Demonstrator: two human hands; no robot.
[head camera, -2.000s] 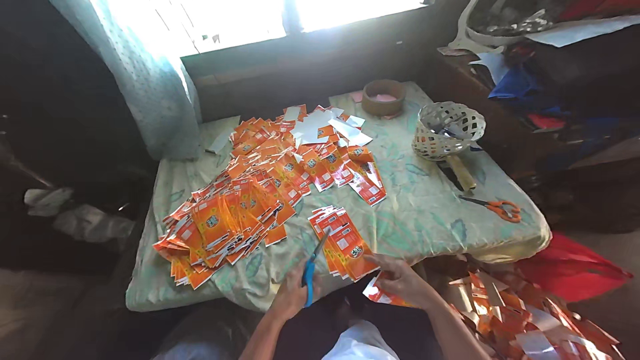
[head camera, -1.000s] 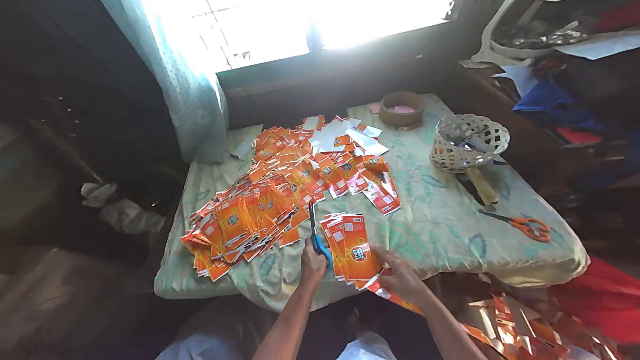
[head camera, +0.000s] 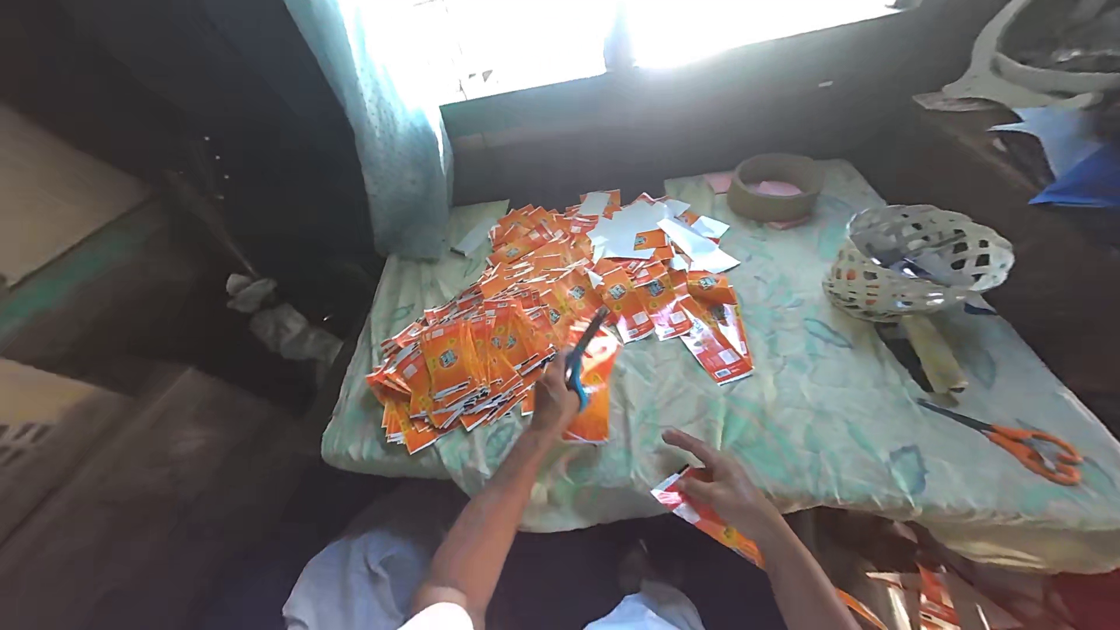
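My left hand is closed round blue-handled scissors, their dark blades pointing up and right. Beneath the scissors and beside that hand lies an orange printed packet; whether my fingers also hold it, I cannot tell. In my right hand, low over the table's front edge, is a red and orange packet strip, with the index finger stretched out. A large heap of orange printed packets spreads left of and behind my left hand.
Orange-handled scissors lie at the right of the cloth-covered table, near a woven basket. A roll of brown tape sits at the back beside white paper pieces. More orange pieces are below the table at the right.
My left hand has moved left with the blue-handled scissors, toward the heap. The small stack of packets in front of me has left its earlier spot. My hands are farther apart.
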